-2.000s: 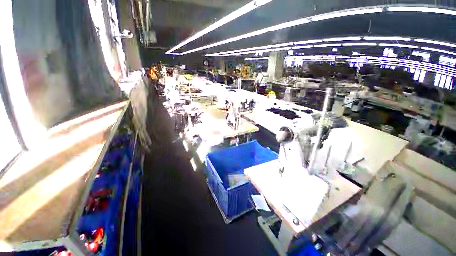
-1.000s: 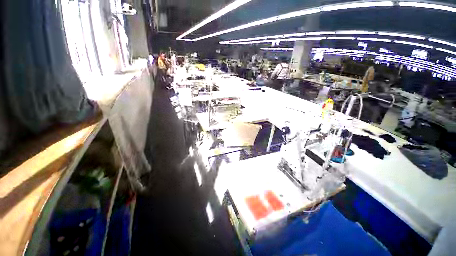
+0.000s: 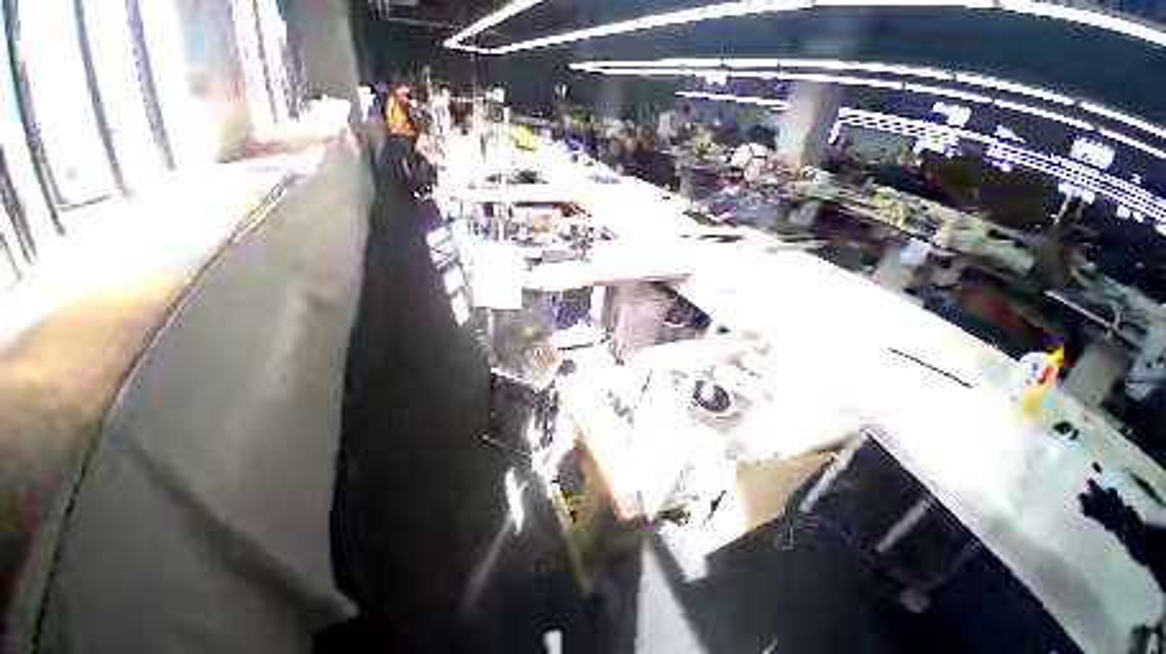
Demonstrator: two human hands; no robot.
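Neither my left hand nor my right hand is in the picture. Nearest in front, on the left, an off-white cloth cover (image 3: 237, 422) hangs down the side of a long shelf under the windows. To the right of the dark floor, a sewing workstation (image 3: 665, 447) stands against a long white table (image 3: 818, 345). It is overexposed and blurred, so its parts are hard to tell. A yellow-and-white desk fan (image 3: 1040, 378) stands on the long table at the right, with black pieces (image 3: 1119, 514) near it.
A dark floor aisle (image 3: 416, 422) runs forward between the covered shelf and the workstations. A person in orange (image 3: 400, 115) is far ahead beside the aisle. Another person in a light top (image 3: 752, 159) is beyond the long table. Table legs (image 3: 908, 521) stand at the lower right.
The view has moved forward along the aisle. The blue crate and the table with red patches have left the picture. The cloth cover now fills the lower left, and the fan is further right.
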